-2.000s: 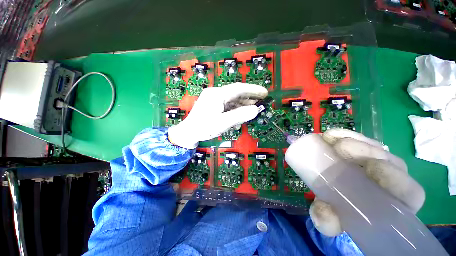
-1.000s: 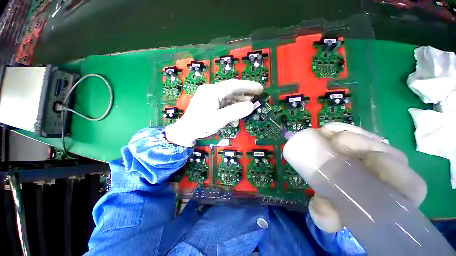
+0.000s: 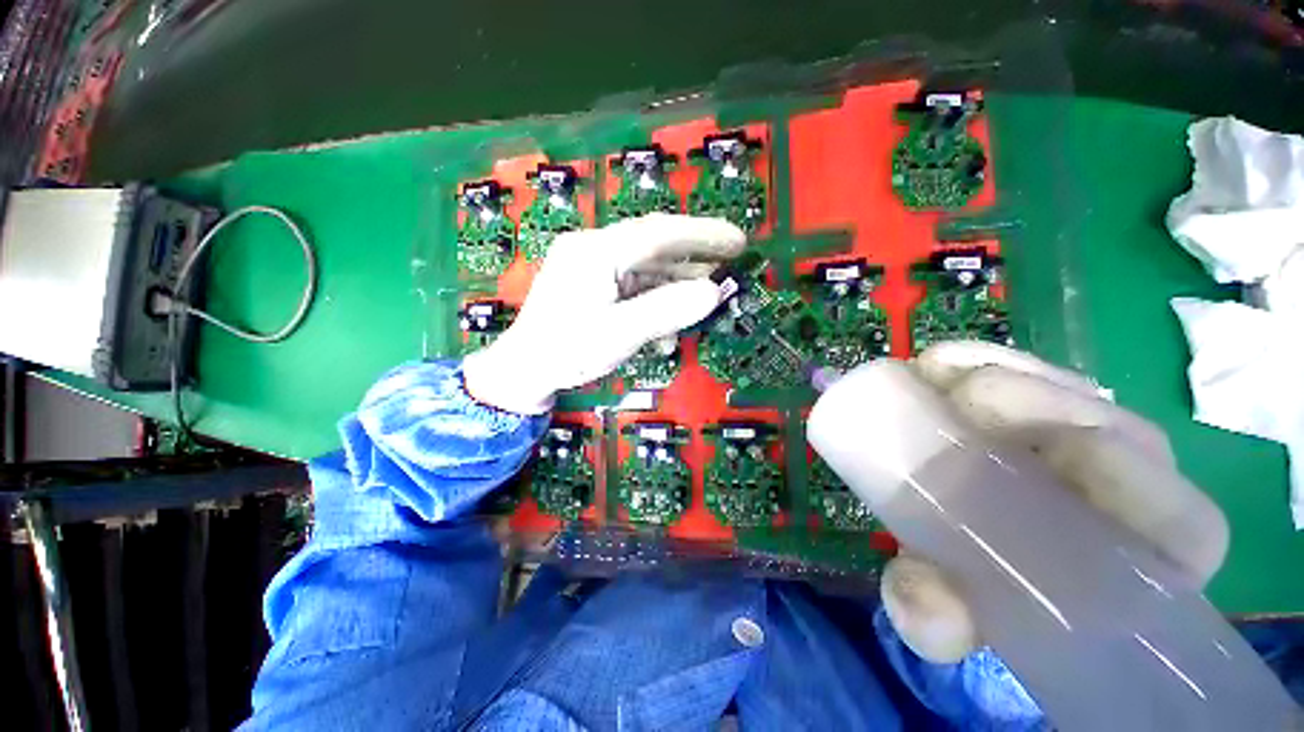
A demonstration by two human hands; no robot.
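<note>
My left hand (image 3: 608,308), in a white glove, grips a green circuit board (image 3: 754,340) by its black connector edge, above the tray. The board is tilted, its component face toward me. My right hand (image 3: 1065,458), gloved with stained fingertips, is shut on a large translucent whitish bottle (image 3: 1030,572). The bottle's purple needle hub (image 3: 824,378) and thin needle point up-left at the board's face. Whether the tip touches the board cannot be told. More boards, such as one at the upper right (image 3: 941,155), sit in the clear tray (image 3: 1033,215) over red backing.
A green mat (image 3: 365,286) lies under the tray. A pale instrument (image 3: 72,279) with a looped grey cable stands at the left. Crumpled white wipes (image 3: 1244,358) lie at the right. A dark green surface (image 3: 544,72) runs along the back, with red material at far left.
The tray and boards appear slightly higher in the view. Both hands keep their grips, and the needle still points at the held board, with only small shifts.
</note>
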